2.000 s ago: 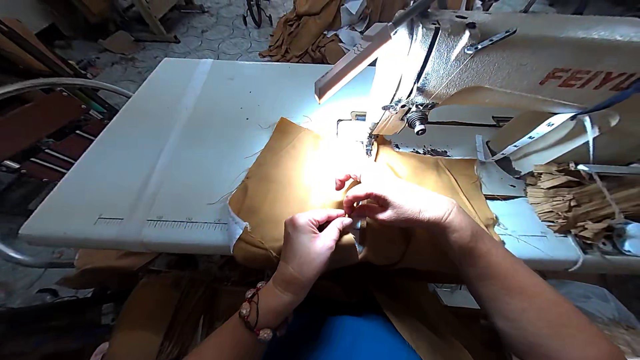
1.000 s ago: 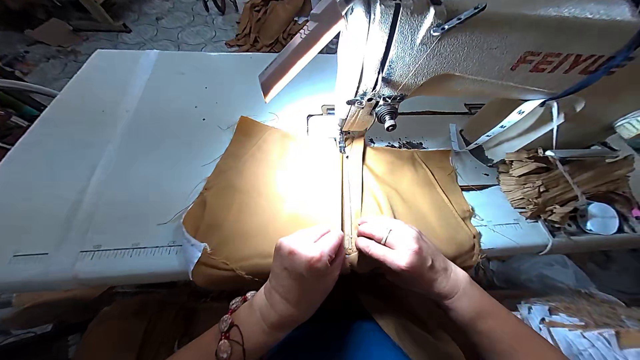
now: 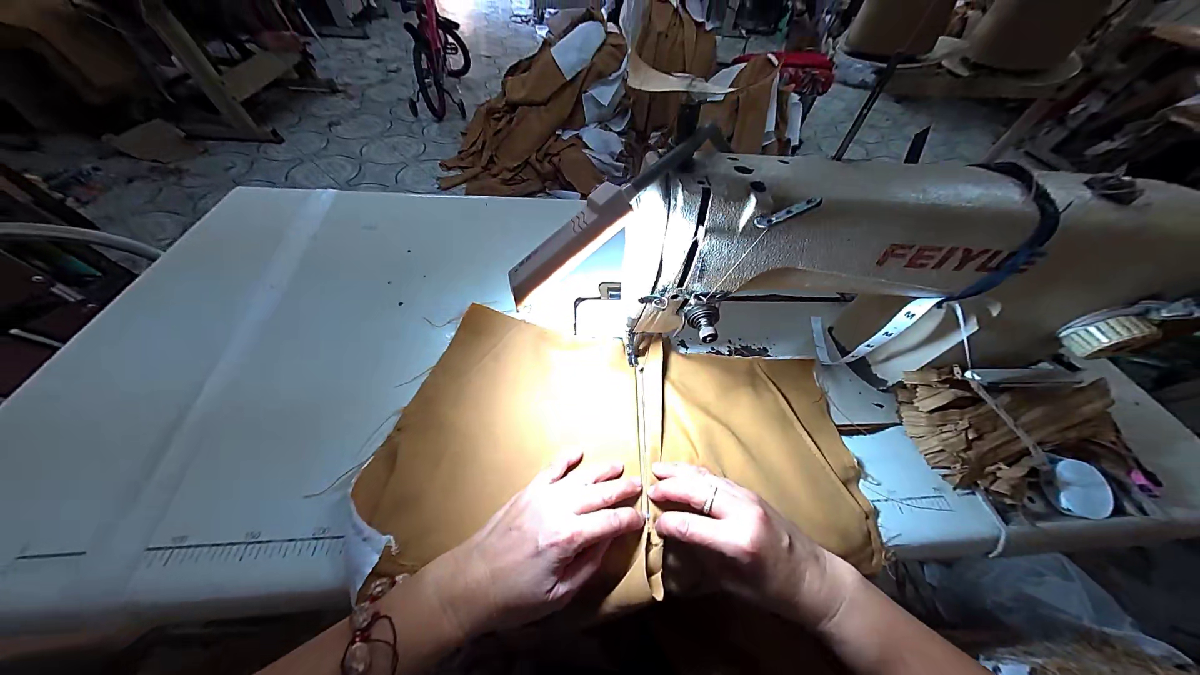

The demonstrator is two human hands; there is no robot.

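Observation:
Tan fabric lies across the white sewing table, under the presser foot of a Feiyue sewing machine. A folded seam or strip runs from the foot toward me. My left hand rests on the cloth left of the seam, its fingertips at the fold. My right hand, with a ring, touches the fold from the other side. Whether the fingertips pinch the cloth is hard to tell for both hands. A beaded bracelet is on my left wrist. Lamp glare washes out part of the cloth.
A lamp bar is fixed at the machine head. On the right are a bundle of tan fabric strips, a measuring tape and a white round object. Cloth pieces are heaped behind the table, near a small bicycle.
Two seconds ago my hands were together above the cloth, fingers at the seam area; now they lie lower on either side of the straightened fold. The view has shifted.

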